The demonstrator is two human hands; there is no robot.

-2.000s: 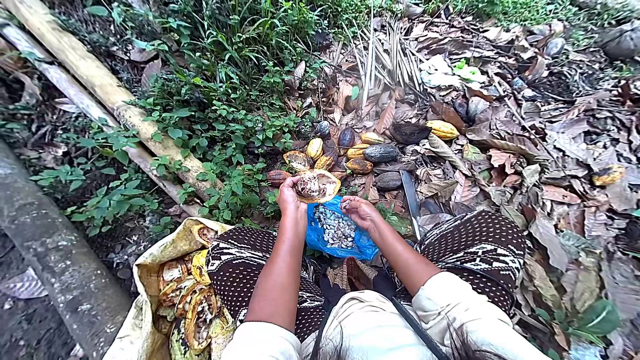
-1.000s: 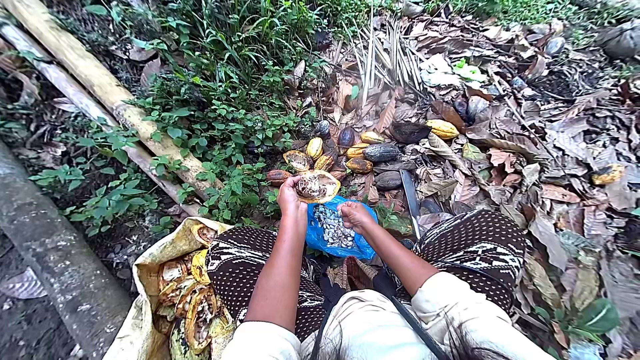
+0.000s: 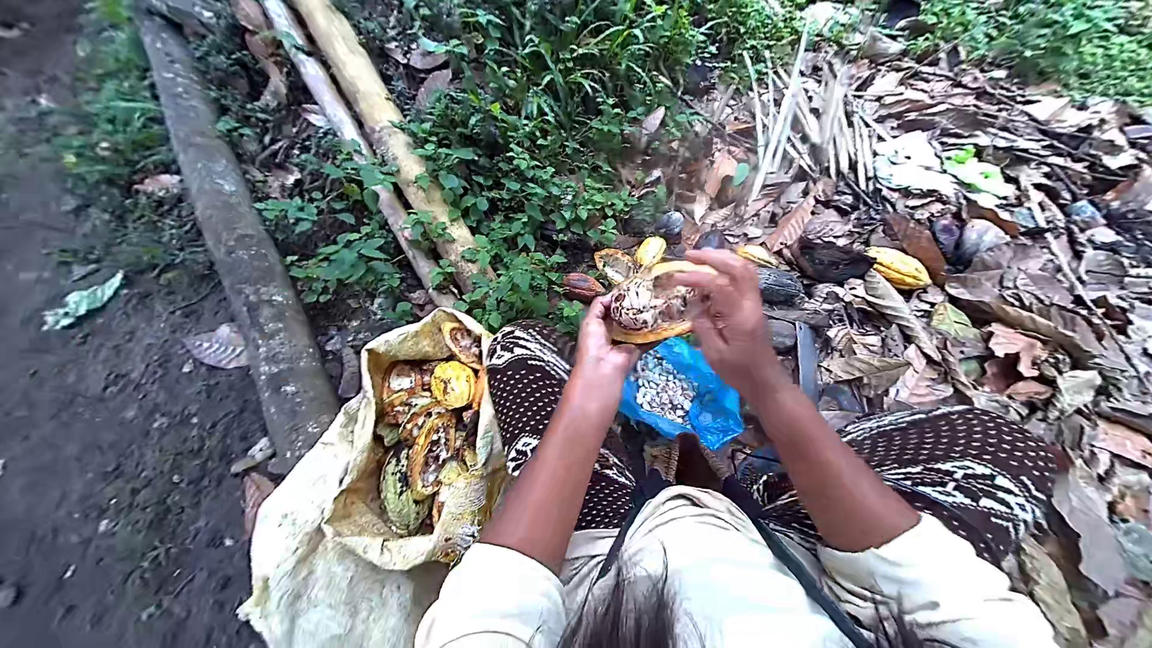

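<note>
My left hand holds an opened cacao pod half from its left side, its inner face with pulp and beans turned up. Over the pod's right edge my right hand is raised, its fingers bent at the rim; whether they grip it is unclear. Below both hands a blue plastic bag lies spread between my knees, with whitish wet cacao beans on it. Behind the pod half are whole and opened cacao pods, partly hidden by my right hand.
At my left stands a pale woven sack with opened cacao pod husks in it. A blade lies right of the bag. A yellow pod rests on dry leaves. Poles and a grey log lie at the left.
My right hand has risen from over the blue bag to the right edge of the pod half. My left hand still holds the pod half. The view has swung left.
</note>
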